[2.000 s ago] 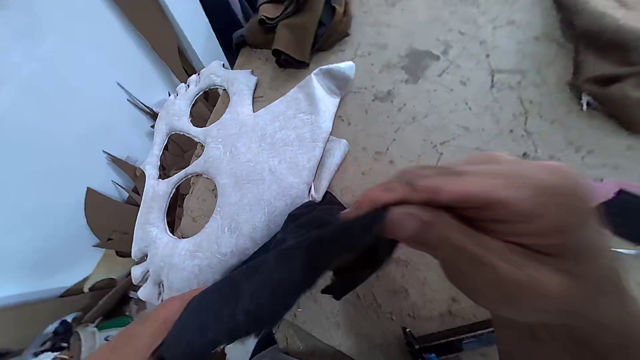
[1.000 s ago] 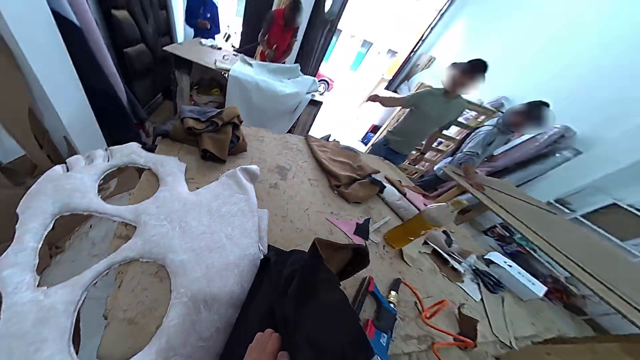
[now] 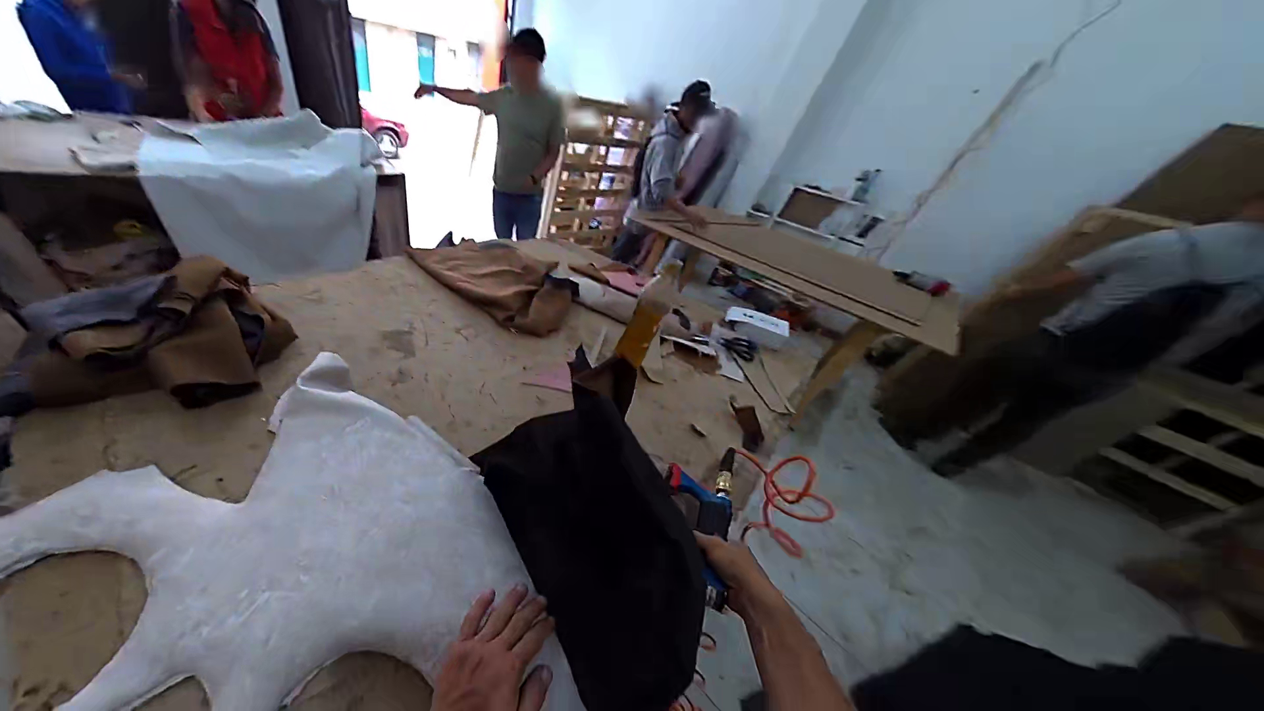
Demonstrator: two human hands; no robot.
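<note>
My left hand (image 3: 499, 647) lies flat, palm down, on a white fibrous sheet with large cut-out holes (image 3: 326, 533), its fingertips beside the edge of a black fabric piece (image 3: 602, 543). This black piece rests over the right side of the white sheet, and a brown-lined flap stands up at its top. At the fabric's right edge is my right hand (image 3: 731, 573), its fingers partly hidden. Right by that hand is a blue and black air tool (image 3: 711, 513) with a brass fitting; whether the fingers hold the tool or the fabric is unclear.
An orange air hose (image 3: 795, 504) coils beyond the table's right edge. Farther up the table are a bottle of amber liquid (image 3: 644, 321), black scissors (image 3: 739, 348), brown fabric (image 3: 504, 281) and a heap of cloth (image 3: 188, 331). Several people stand around the room near other tables.
The view has swung up and right. Two seconds ago the right hand pinched the black fabric above the table; now the fabric lies over the white sheet, with the left hand flat beside it.
</note>
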